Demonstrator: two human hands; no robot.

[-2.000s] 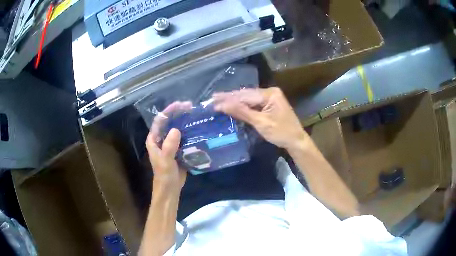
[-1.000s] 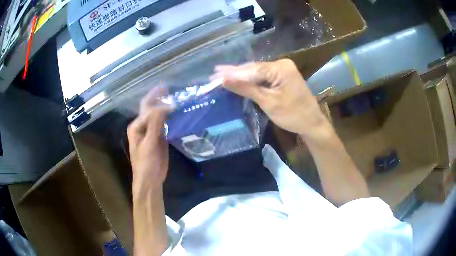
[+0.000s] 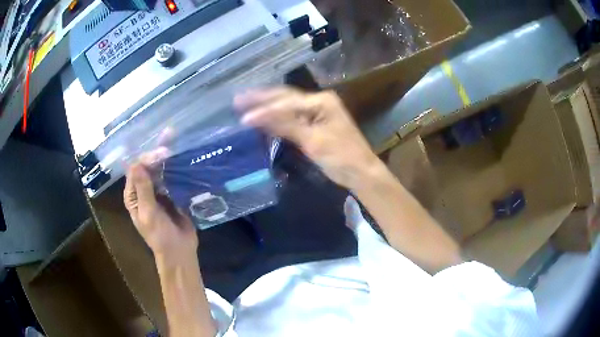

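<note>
A dark blue smartwatch box [image 3: 220, 174] in a clear film bag [image 3: 197, 118] is at the front edge of the sealer [image 3: 122, 39]. The bag's upper part lies at the sealing jaws [image 3: 197, 89]. My left hand [image 3: 154, 197] holds the box and bag at their left side. My right hand [image 3: 306, 125] is above the box's upper right, over the film, its fingertips blurred; whether it grips the film cannot be told.
An open carton [image 3: 552, 138] at right holds several dark blue boxes. A carton [image 3: 395, 85] with crumpled clear film stands beside the sealer at upper right. Another open carton [image 3: 72, 283] is at lower left.
The box and both hands have moved left in view, and the film's upper part is now over the jaws. The view has shifted, and a red lit switch now shows on the sealer.
</note>
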